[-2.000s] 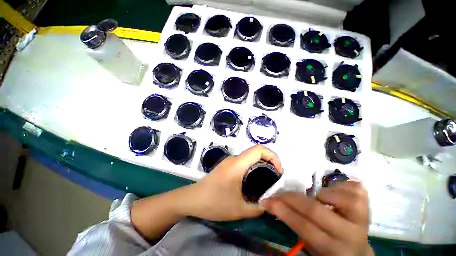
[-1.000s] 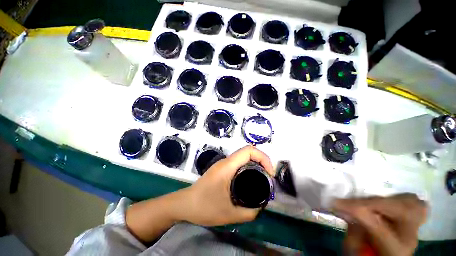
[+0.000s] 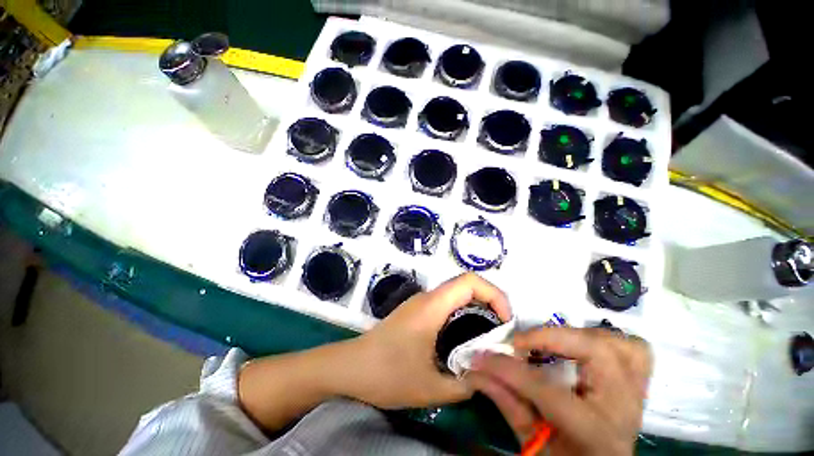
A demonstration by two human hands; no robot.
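Observation:
My left hand (image 3: 402, 352) holds a round watch body (image 3: 460, 334) with its black glass face up, over the front edge of the white foam tray (image 3: 527, 276). My right hand (image 3: 580, 378) presses a white wipe (image 3: 482, 350) onto the lower right of that face. An orange stick tool (image 3: 537, 438) shows below the right hand's fingers, partly hidden. The tray holds rows of watch bodies, glossy faces up at left and matt back covers (image 3: 614, 283) with green spots at right. One face (image 3: 477, 243) shines bright white. My right hand partly hides watches in the front row.
A translucent dispenser bottle (image 3: 228, 111) with its lid flipped open stands left of the tray. Another bottle (image 3: 732, 270) is at the right. A dark disc (image 3: 802, 353) lies at the far right edge. White foam layers (image 3: 518, 31) are behind the tray. Yellow edging (image 3: 263, 62) runs along the back.
One second ago my right hand with the wipe was away to the right; it has come back left onto the watch face. My left hand still holds the watch. The whole view has shifted slightly.

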